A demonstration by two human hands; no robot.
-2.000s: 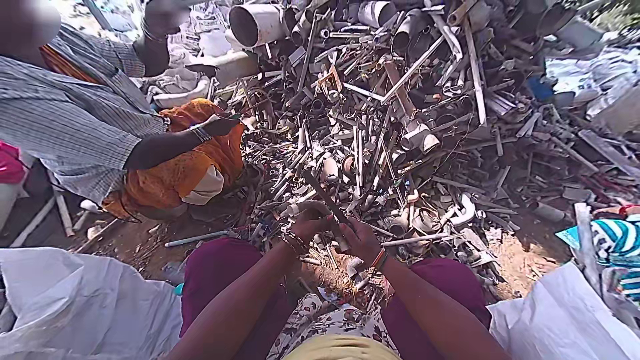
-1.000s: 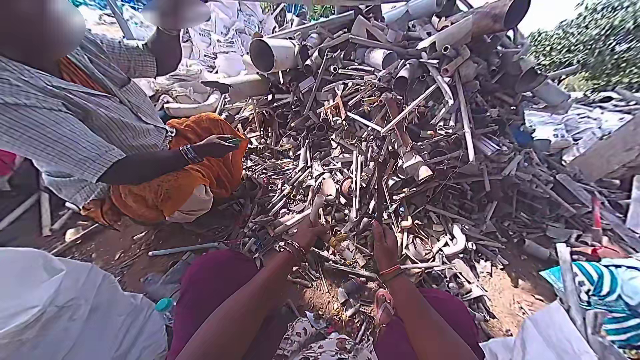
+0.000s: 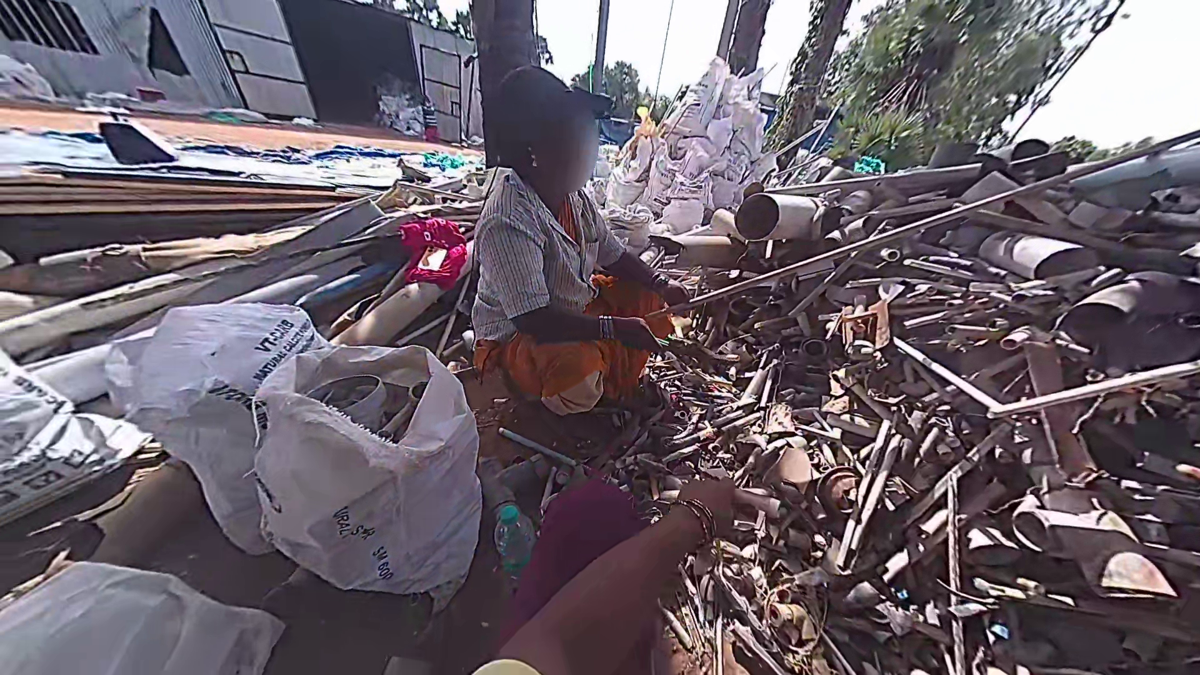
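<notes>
My left hand (image 3: 710, 503), with bangles at the wrist, reaches over the near left edge of a heap of scrap plastic pipes (image 3: 900, 441). Its fingers are closed around a short pale pipe piece (image 3: 755, 502) that sticks out to the right. My right hand is out of view. Loose pipe lengths and fittings lie around and below the left hand.
A seated person (image 3: 553, 253) in a checked shirt is just beyond my knee, one hand at a long thin pole (image 3: 891, 232). White woven sacks (image 3: 375, 469), one holding pipe pieces, stand at left beside a plastic bottle (image 3: 514, 539). Long pipes (image 3: 234, 291) lie behind.
The view has swung left and up. My right hand, seen over the heap a second ago, has left the view. The other person now has a hand at a long pole.
</notes>
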